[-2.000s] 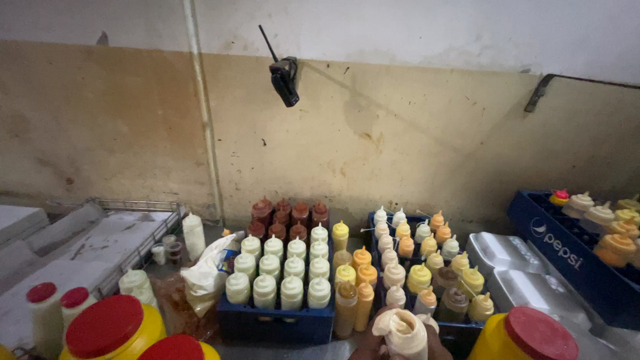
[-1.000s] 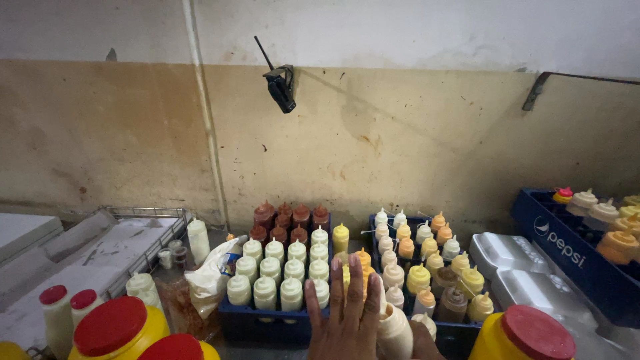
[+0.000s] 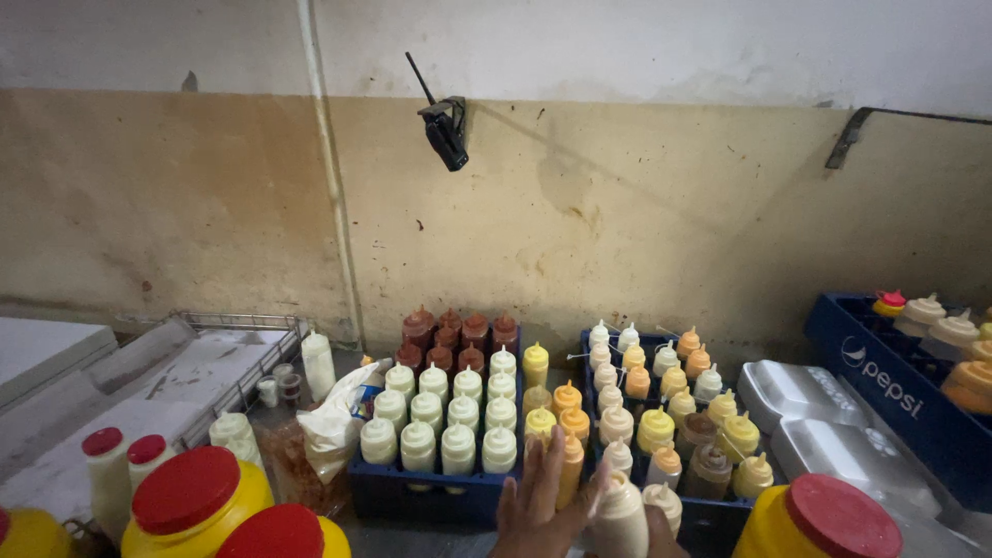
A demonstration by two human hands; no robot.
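Note:
At the bottom edge, my left hand (image 3: 542, 500) has its fingers spread, and its thumb is beside the upper part of a squeeze bottle (image 3: 618, 519) of pale cream sauce. My right hand (image 3: 665, 539) is around the lower right side of that bottle, mostly cut off by the frame. No nozzle shows on the bottle's top. Behind my left hand stand orange and yellow sauce bottles (image 3: 575, 422). To the left, a blue crate (image 3: 426, 496) holds pale green and dark red bottles. To the right, another blue crate (image 3: 709, 515) holds white, orange, yellow and brown bottles.
Yellow jars with red lids (image 3: 843, 515) stand along the near edge. Foam boxes (image 3: 849, 449) lie beside a blue Pepsi crate (image 3: 891, 395) at right. A white bag (image 3: 341, 422) and a wire rack (image 3: 240, 319) are at left. A handheld radio (image 3: 446, 139) hangs on the wall.
Two seconds ago a hand was at the top of the held bottle. My left hand has since come up into view with spread fingers, and now sits to the left of the bottle.

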